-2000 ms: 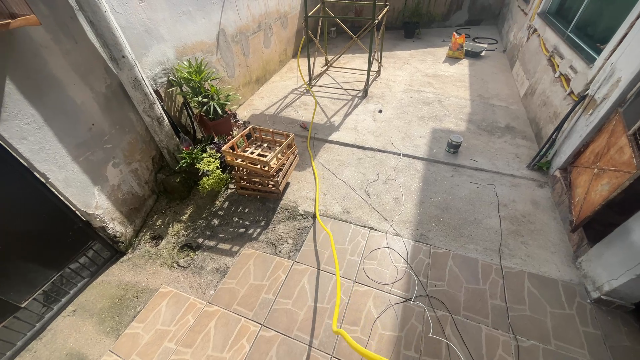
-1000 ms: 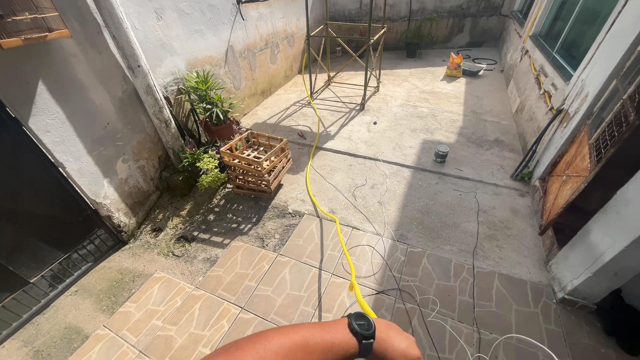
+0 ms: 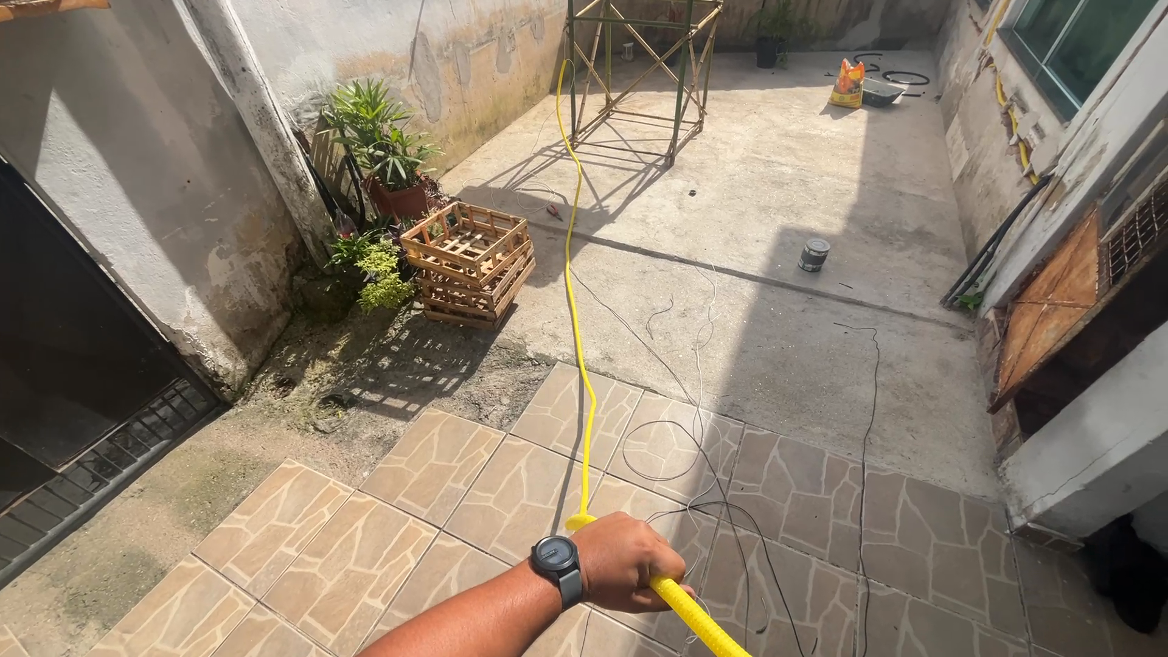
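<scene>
My left hand (image 3: 630, 561), a dark watch on its wrist, is closed around a yellow corrugated conduit or hose (image 3: 580, 383) at the bottom centre. From the fist the yellow line runs away across the tiles and concrete to the metal frame tower (image 3: 639, 87). Its thicker-looking near part passes below the fist and out of the bottom edge. Thin dark and white wires (image 3: 703, 447) lie loose on the floor just beyond the hand. My right hand is out of view.
Stacked wooden crates (image 3: 470, 265) stand left of the yellow line, beside a potted plant (image 3: 397, 196). A small can (image 3: 814, 255) sits on the concrete at right. Farther back are an orange bag (image 3: 848, 84) and a dark tub (image 3: 881, 92). A dark gate (image 3: 73, 347) borders the left.
My left arm, absent two seconds ago, came into view at the bottom and now reaches farther forward, its fist around the yellow line. The line's near part has straightened.
</scene>
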